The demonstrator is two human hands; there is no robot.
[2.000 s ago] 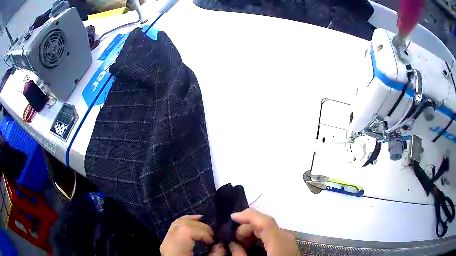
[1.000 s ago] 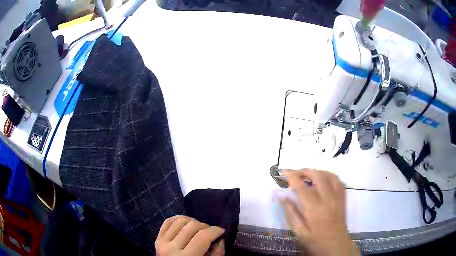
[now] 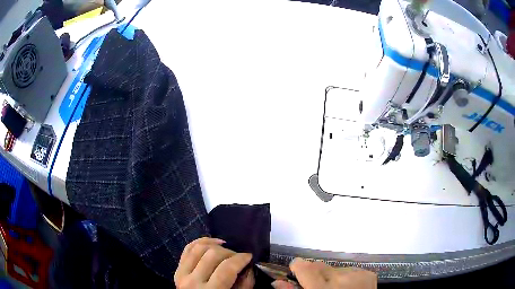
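A dark purple-black fabric piece [image 3: 244, 228] lies flat at the table's front edge. The dark checked garment panel [image 3: 135, 152] lies to its left and reaches back over the table. My left hand [image 3: 212, 265] grips the lower part of the dark piece. My right hand [image 3: 327, 275] is at the bottom edge, partly cut off, with its fingertips near the left hand. It holds a small tool with a thin metal blade [image 3: 271, 267], seemingly the thread snips, whose tip touches the dark cloth by the left fingers. Its body is hidden.
The white sewing machine [image 3: 418, 62] stands at the right, with its bed cover outline [image 3: 321, 147] below. Black shears [image 3: 490, 210] lie right of the needle area. A grey metal box with a fan grille [image 3: 35, 68] stands at the left. A measuring strip [image 3: 406, 265] runs along the front edge.
The snips have gone from the table by the bed cover's left corner. My right hand has come back from there to the dark piece. The dark piece now lies flatter than at first.
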